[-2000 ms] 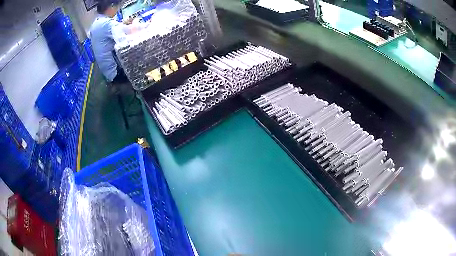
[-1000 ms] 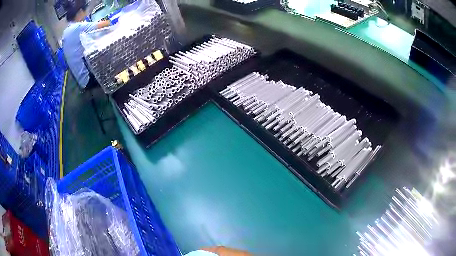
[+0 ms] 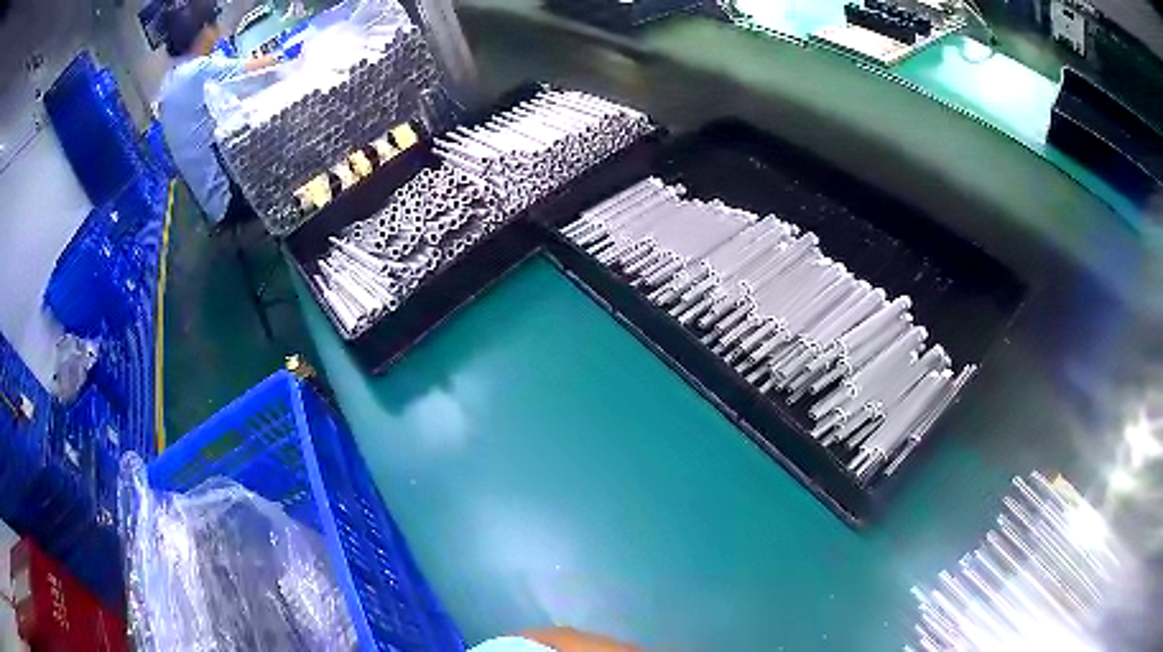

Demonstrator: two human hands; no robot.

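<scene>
Silvery metal shafts (image 3: 765,293) lie side by side in a slanting row in a black tray (image 3: 893,242), their thinner ends towards the green bench top (image 3: 536,446). Another row of silvery shafts (image 3: 1020,573) lies at the lower right, washed out by glare. A second black tray (image 3: 446,318), farther left, holds piled tubes (image 3: 427,229), some seen end-on as rings. A bit of light blue sleeve and bare skin shows at the bottom edge, cut off; no hand or fingers show. Neither of my hands is in view.
A blue crate (image 3: 325,446) with clear film (image 3: 230,560) stands at the lower left. A film-wrapped tube stack (image 3: 332,127), with yellow pieces (image 3: 357,166) before it, stands at the far left end. A person in light blue (image 3: 191,102) is beside it. Blue crates line the aisle.
The view has turned, so the trays sit farther left in the picture. The lower-right shaft row and the sleeve with skin have come into view. The shafts in the trays look unmoved.
</scene>
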